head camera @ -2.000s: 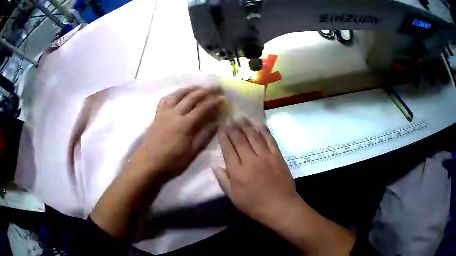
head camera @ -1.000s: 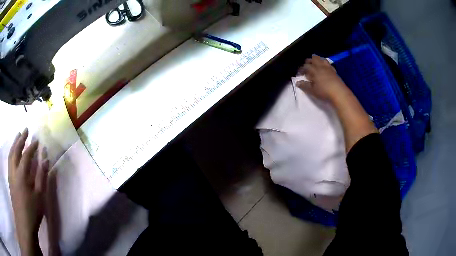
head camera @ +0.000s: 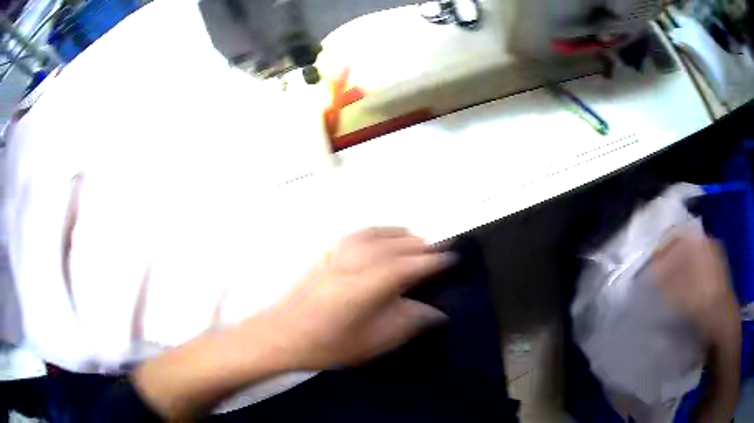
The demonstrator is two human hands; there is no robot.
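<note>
The large pale pink fabric panel, almost white in glare, covers the left of the table and hangs over its front edge. My left hand is at the panel's right side by the front edge, slightly blurred, fingers apart and pointing right. My right hand is low at the right, blurred, on a heap of pale cut pieces; whether its fingers grip one is unclear. The sewing machine head stands above the panel, partly cut off by the top edge.
Orange-red tape lies on the bed right of the needle area. A thin green-blue stick lies farther right, near faint ruler marks. Dark looped handles show behind the arm. A blue basket is at the right edge, below table level.
The view first swung right to the basket, then partly back left. My right hand left the panel for the heap. My left hand moved off the panel's middle towards the front edge.
</note>
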